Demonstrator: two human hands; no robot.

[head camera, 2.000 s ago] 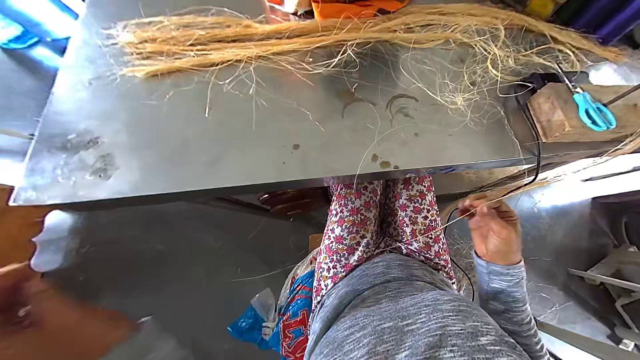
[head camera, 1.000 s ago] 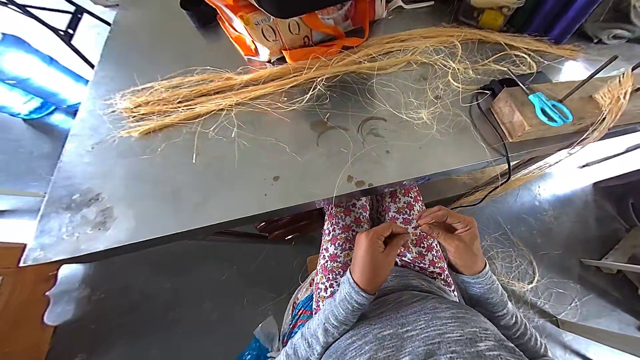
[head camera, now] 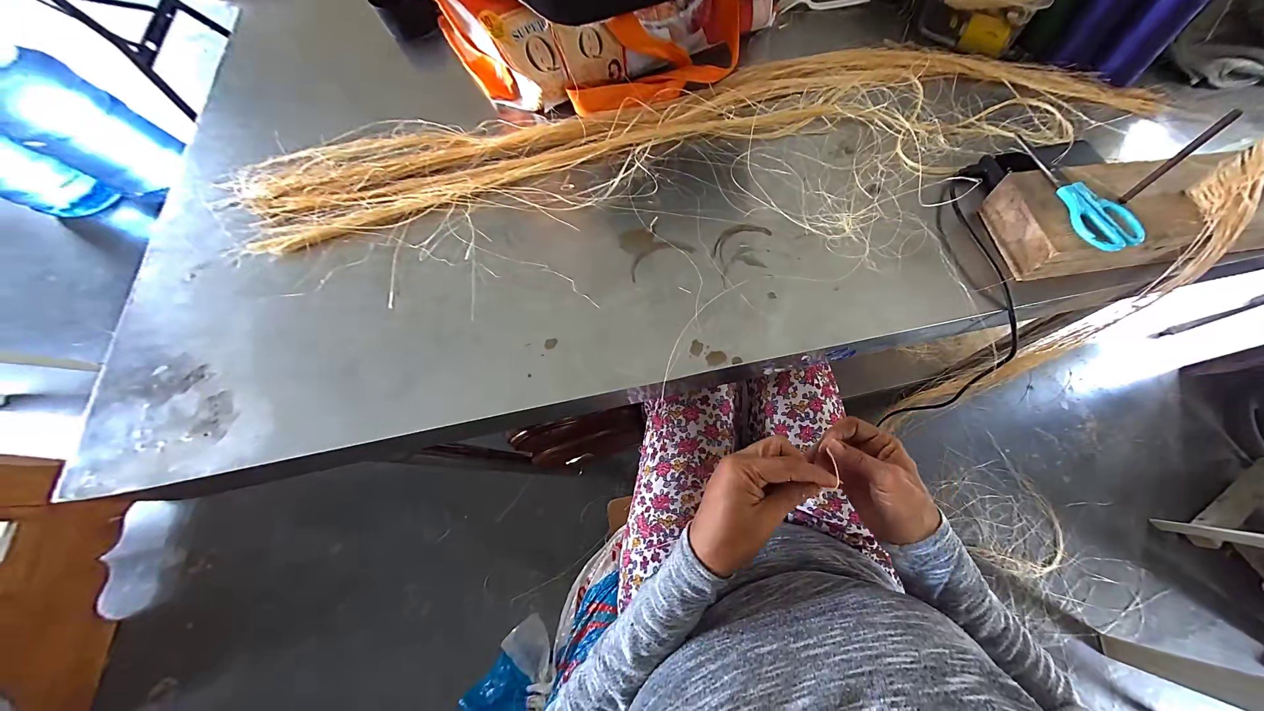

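My left hand [head camera: 755,499] and my right hand [head camera: 879,479] meet above my lap, fingertips almost touching. Between them they pinch a thin pale fiber strand [head camera: 835,466], of which only a short loop shows clearly. A long bundle of straw-colored plant fibers [head camera: 513,163] lies across the metal table [head camera: 444,336], with loose curly strands [head camera: 839,197] along its right part. Turquoise-handled scissors [head camera: 1101,217] rest against a wooden block [head camera: 1037,222] at the right. More fibers [head camera: 1224,202] lie over the block's right end and hang past the table edge.
An orange-trimmed bag [head camera: 592,54] stands behind the bundle. A black cable [head camera: 997,286] runs over the table's front edge. Loose fibers [head camera: 1007,523] lie on the floor at the right. Blue water jugs [head camera: 84,128] are at the left, and a blue plastic bag [head camera: 504,671] sits below.
My left hand has come from the far lower left to join my right hand over the lap by the middle frame. Both have stayed together since, fingers bent around the strand.
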